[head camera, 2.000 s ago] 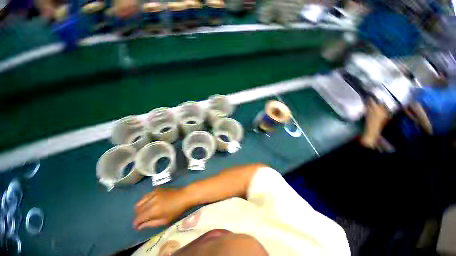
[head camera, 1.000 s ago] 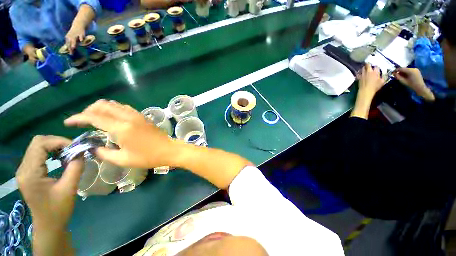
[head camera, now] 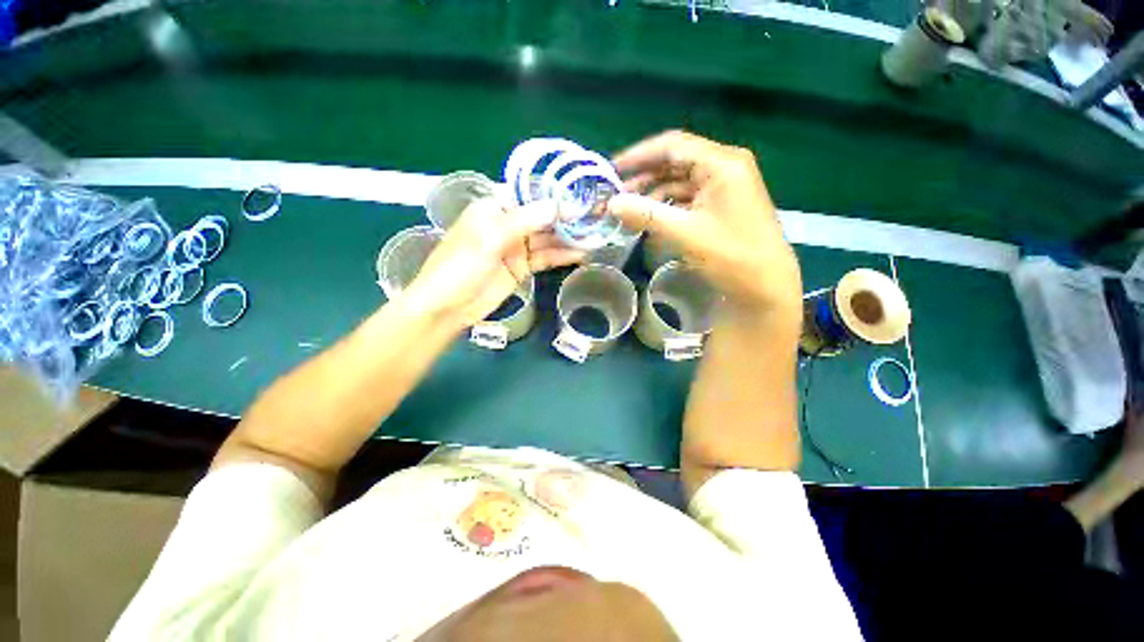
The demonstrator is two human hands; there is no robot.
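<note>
Several thin white-silver rings are held together between my two bare hands, above the housings. My left hand grips them from the left, my right hand from the right with its fingers on the rings. Cream cup-shaped housings stand in a group below, open ends up, small tabs toward me. My hands and arms hide parts of the back ones. Whether a ring sits in any housing I cannot tell.
Loose rings and a clear poly bag lie left, above a carton. A coil assembly and a single ring are at the right. Beyond are a white wrapped bundle and a person's arm. A green conveyor runs behind.
The view has turned left, so housings and coil appear further right. My hands, holding a bundle of rings, now show the rings fanned out over the housings.
</note>
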